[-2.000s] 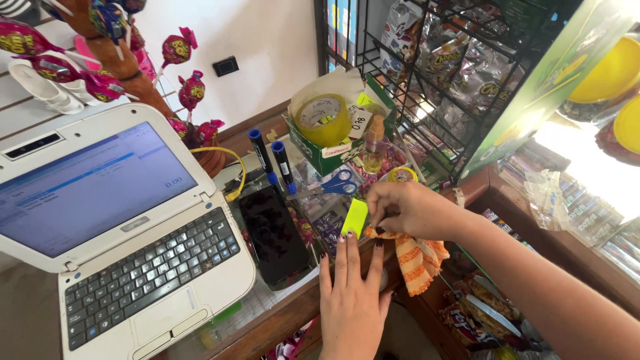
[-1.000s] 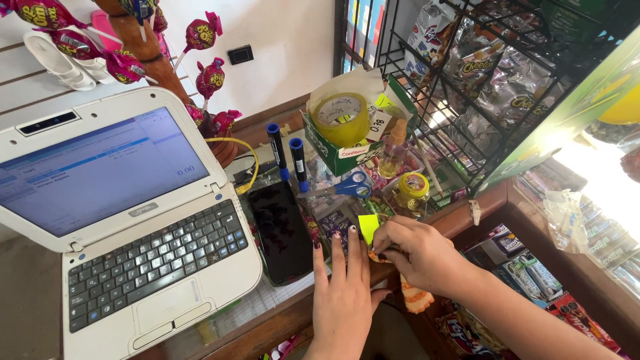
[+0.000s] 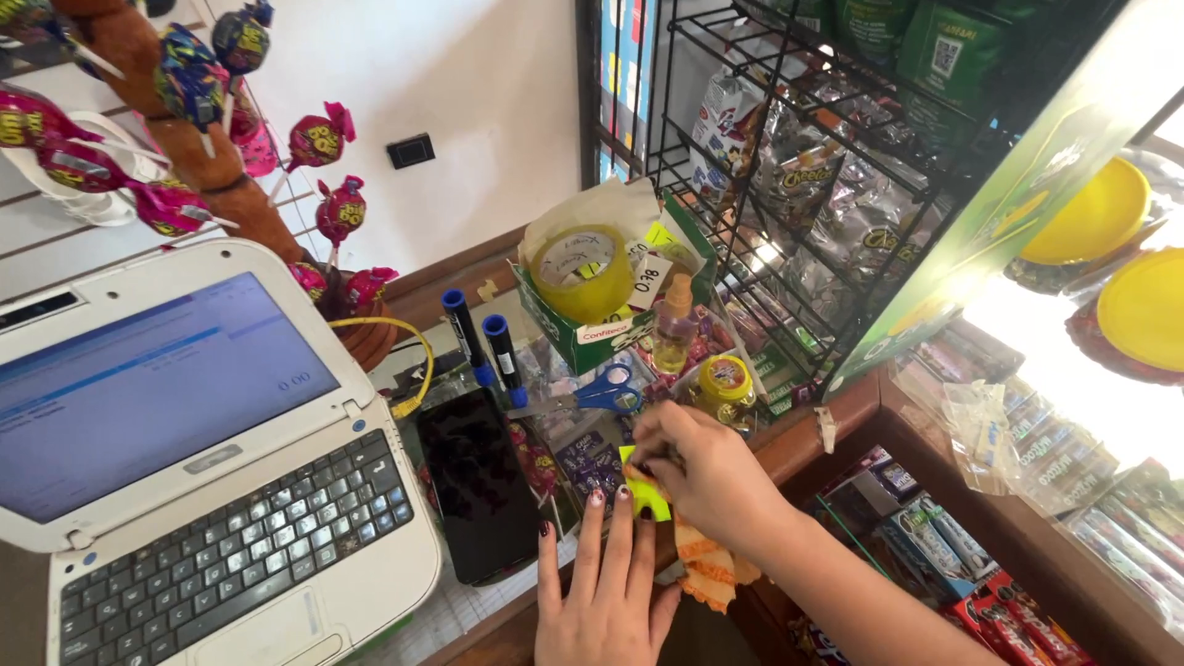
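Observation:
A bright yellow-green paper slip [image 3: 651, 500] lies at the counter's front edge. The fingertips of my left hand [image 3: 606, 583], spread flat with dark painted nails, touch its lower left side. Over its upper right part is my right hand [image 3: 689, 462], fingers bent and pinching a bunched orange-and-cream cloth [image 3: 708, 564] against the slip. The cloth hangs down past the counter edge. Just beyond my hands are blue-handled scissors [image 3: 608, 388], a yellow-lidded jar [image 3: 726, 384] and a small spray bottle [image 3: 673, 328].
A white laptop [image 3: 222, 462] stands open at left, beside a black phone [image 3: 474, 481] and two blue-capped markers [image 3: 504, 356]. Behind are a green box [image 3: 578, 347] holding a roll of tape, a lollipop stand [image 3: 208, 157] and a black wire snack rack [image 3: 786, 185].
My right hand with the cloth has moved over the slip, which showed more fully two seconds ago. My left hand stays at the slip's near side.

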